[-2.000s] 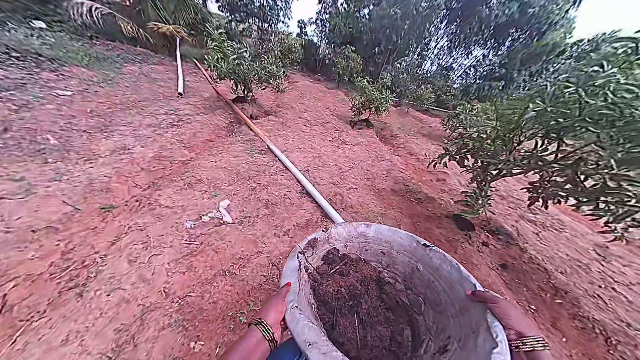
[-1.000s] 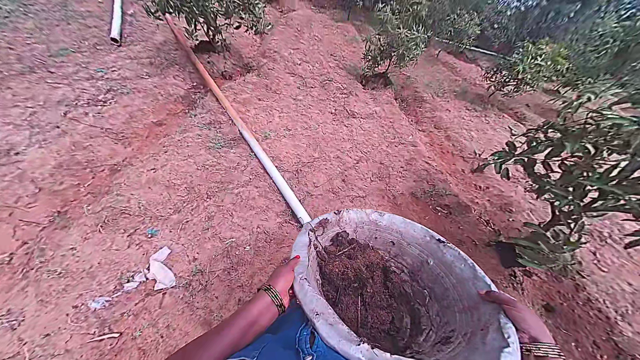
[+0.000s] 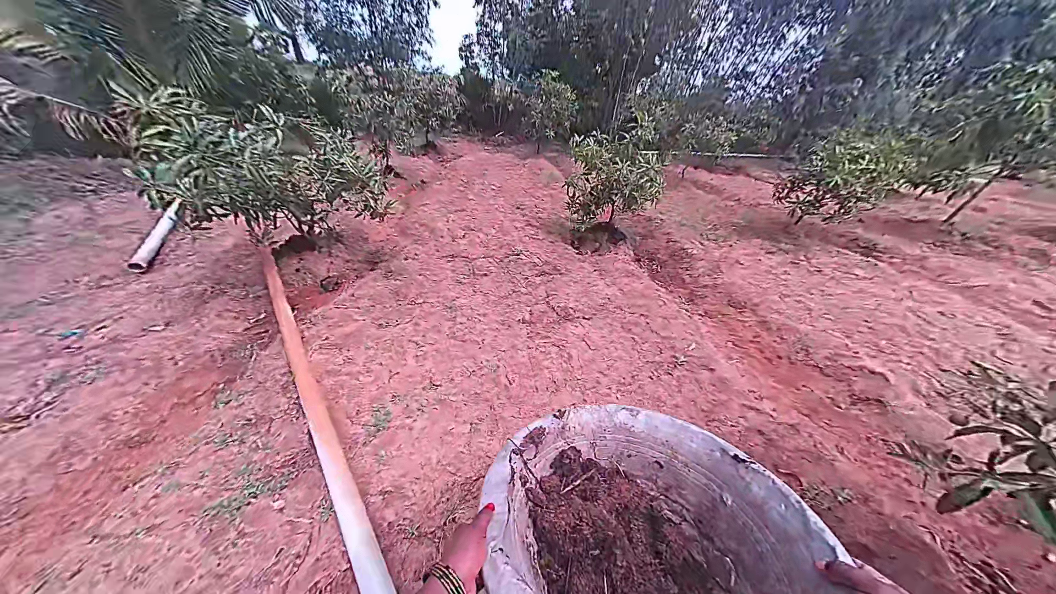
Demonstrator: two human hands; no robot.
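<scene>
A wide, grey, round basin (image 3: 775, 511) is held low in front of me, tilted so that its inside shows. Dark brown soil or manure (image 3: 610, 528) with bits of straw lies in it, mostly toward the left side. My left hand (image 3: 467, 548), with bangles at the wrist, grips the basin's left rim. On the right rim rests my right hand (image 3: 858, 575), its fingers over the edge; the rest of it is cut off by the frame. The basin's lower part is out of view.
A long pipe (image 3: 330, 445), white near me and orange-brown farther off, lies on the reddish ground to the left. Another white pipe (image 3: 155, 238) lies beyond. Leafy young trees stand at left (image 3: 264, 169), ahead (image 3: 612, 177) and at right (image 3: 1011, 450). A shallow furrow (image 3: 742, 330) runs at right.
The trees ahead and the pipe's far end have come nearer, and the white scrap on the ground has left the view. Both hands stay on the basin. The view has tilted up since one second ago.
</scene>
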